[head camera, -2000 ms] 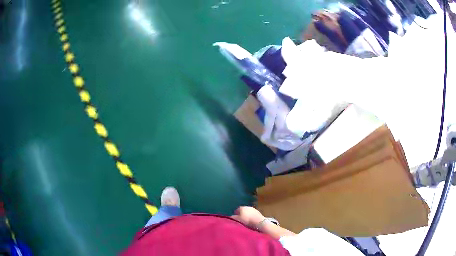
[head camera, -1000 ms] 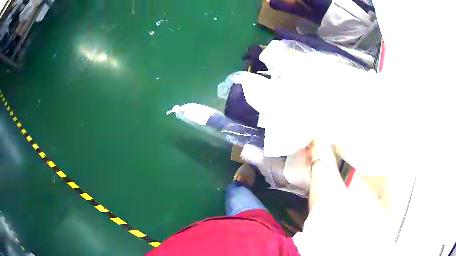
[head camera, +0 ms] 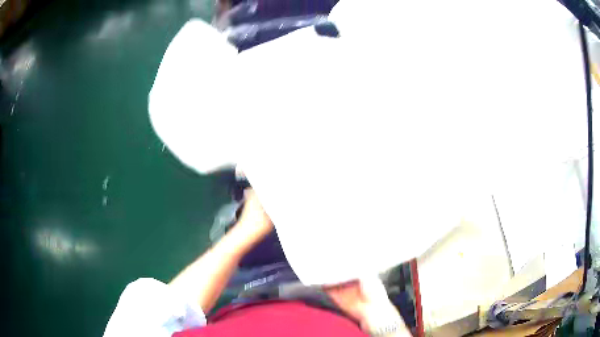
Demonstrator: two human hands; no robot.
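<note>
A large white fabric cloth (head camera: 355, 145) fills the middle and right of the view, overexposed, with a rounded part hanging out at left above the floor. My left hand (head camera: 258, 209) reaches up from the lower left and holds the cloth's near left edge; its fingers are mostly hidden behind the cloth. My right hand (head camera: 350, 294) is at the cloth's lower edge, close to my body, and holds it; its fingers are partly covered and blurred.
Dark rolls in clear plastic (head camera: 283, 16) lie beyond the cloth, more beneath it. The pale table (head camera: 454, 283) has a red edge strip. Tan card sheets (head camera: 526, 327) lie lower right; a black cable (head camera: 587, 145) runs down the right. Green floor (head camera: 79, 164) is at left.
The white cloth now spreads closer to me and further left over the floor. My left hand has come into view at its edge. The reaching arm seen earlier is now drawn in near my body.
</note>
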